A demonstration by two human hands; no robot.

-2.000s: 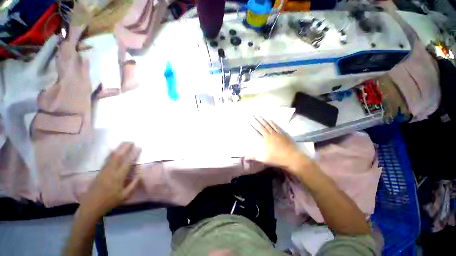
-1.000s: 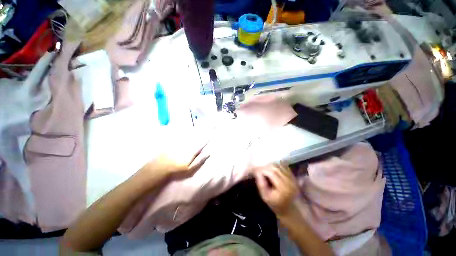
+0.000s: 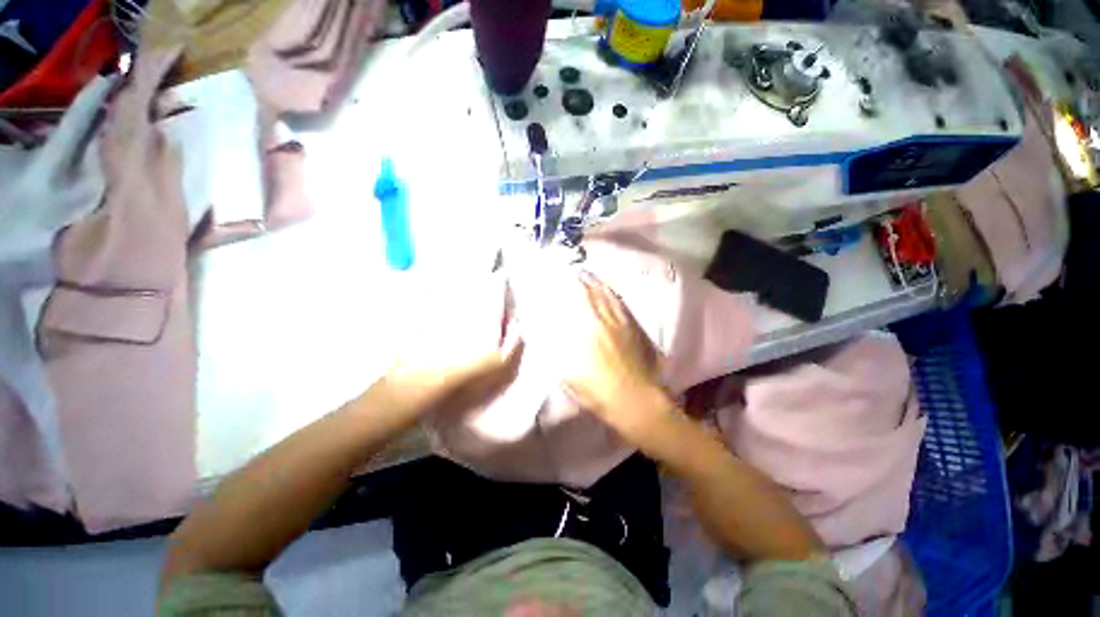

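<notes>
A dusty-pink garment panel (image 3: 543, 440) lies bunched under the sewing machine (image 3: 748, 145) head and hangs over the table's front edge. My left hand (image 3: 464, 350) rests at the panel's left side, its fingers washed out by glare. My right hand (image 3: 609, 350) lies on the panel with its fingers pointing up to the needle area (image 3: 567, 241). Part of the panel spreads right of the needle, beside a black phone-like rectangle (image 3: 767, 275). Glare hides the fabric edge at the needle, and whether my left fingers pinch the cloth is unclear.
Bright blue thread snips (image 3: 393, 217) lie left of the needle. A pink panel with a pocket flap (image 3: 109, 313) and white cloth lie at far left. Pink panels (image 3: 832, 434) pile at right beside a blue crate (image 3: 959, 446). A red cluster (image 3: 905, 241) sits at the table's right end.
The panel has been turned and moved up under the machine head. My right hand has moved up from the table's front edge onto the cloth near the needle. My left hand has shifted slightly.
</notes>
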